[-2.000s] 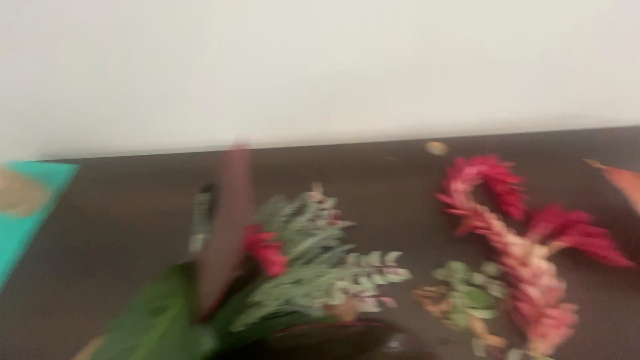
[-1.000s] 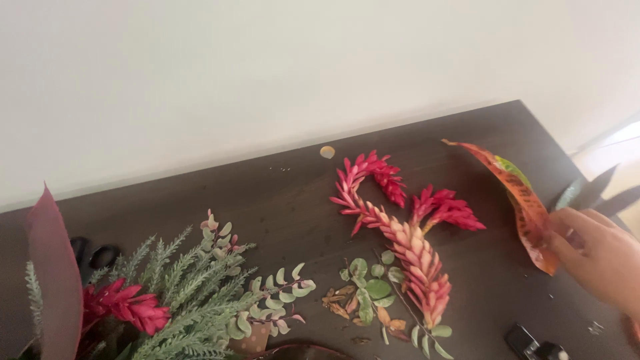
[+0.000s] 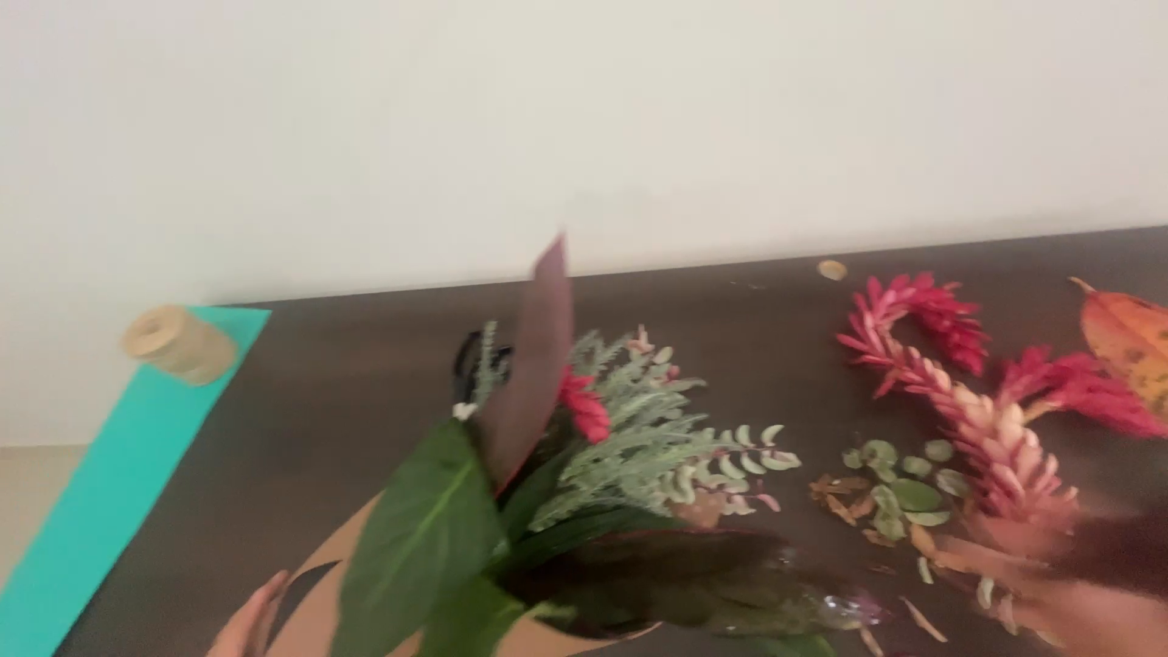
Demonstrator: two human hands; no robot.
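My left hand (image 3: 248, 616) shows only in part at the bottom left edge, beside a tan container or wrap (image 3: 342, 547) with a dark band; its grip is hidden. From that wrap rise a broad green leaf (image 3: 415, 529), an upright maroon leaf (image 3: 538, 365), a small red flower (image 3: 585, 404), grey-green foliage (image 3: 620, 456) and a dark glossy leaf (image 3: 675, 579). My right hand (image 3: 1049, 575), blurred, reaches in at the lower right and overlaps the lower end of the pink-red ginger flowers (image 3: 995, 429). Whether its fingers are closed on them cannot be told.
A spool of twine (image 3: 182, 345) rests on a turquoise sheet (image 3: 119, 493) at the left. Black scissor-like handles (image 3: 470, 370) lie behind the foliage. Loose round leaves and dry bits (image 3: 890, 493) lie beside the ginger. An orange spotted leaf (image 3: 1131, 342) is at the right, and a wall stands behind.
My right hand has moved left from the orange leaf, which lies without a hand on it, to the base of the pink-red flowers. The view has swung left.
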